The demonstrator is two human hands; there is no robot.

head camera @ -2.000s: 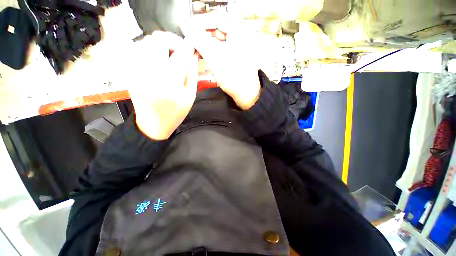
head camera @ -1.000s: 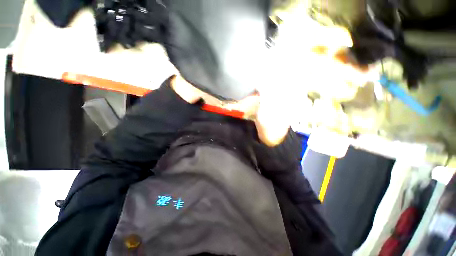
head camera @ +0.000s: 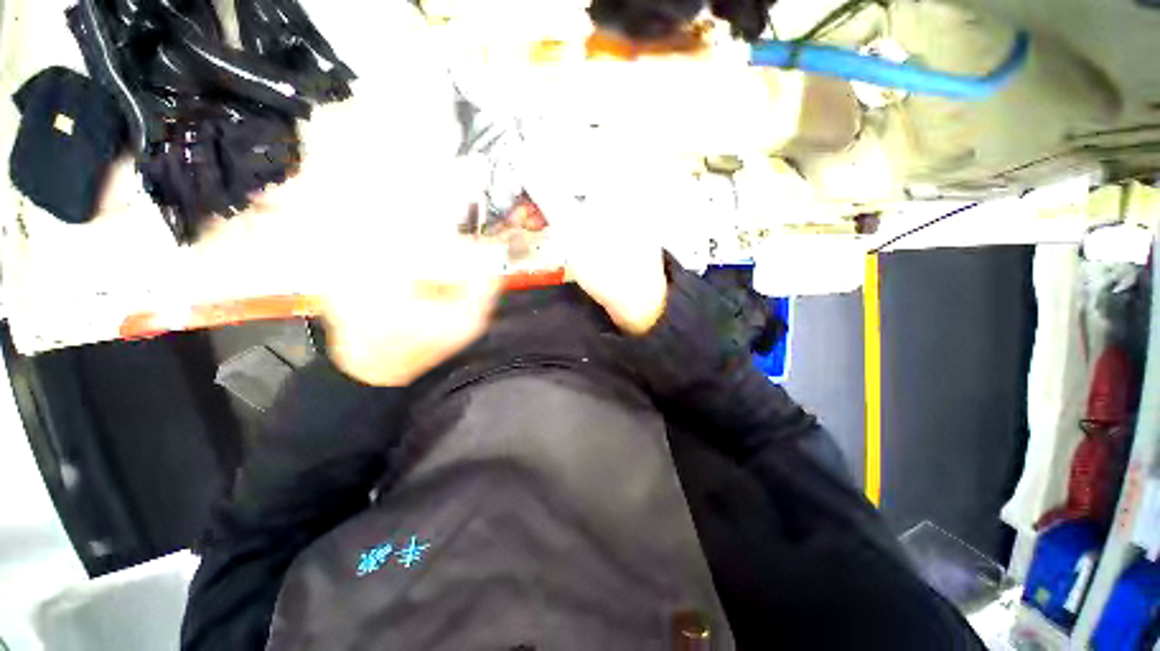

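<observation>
My left hand (head camera: 414,305) and my right hand (head camera: 621,274) are over the front of the white table, strongly washed out by glare. Their fingers reach towards the small metal parts of the needle area (head camera: 509,140), but the fingertips are lost in the glare. I cannot tell whether either hand grips anything; no cloth shows clearly between them. A pile of black zips (head camera: 210,108) with pale lines lies at the upper left. A dark sewn piece (head camera: 66,159) with a small pale mark lies left of it.
The cream sewing machine body (head camera: 967,140) fills the upper right, with a blue hose (head camera: 890,74) on it. The table's red-orange edge (head camera: 223,314) runs before me. A blue crate (head camera: 776,337) with black cloth is below right. A yellow line (head camera: 873,382) crosses the floor.
The large dark piece seen over my hands one second ago no longer shows there. Both hands are back near the needle area, and the camera view has shifted.
</observation>
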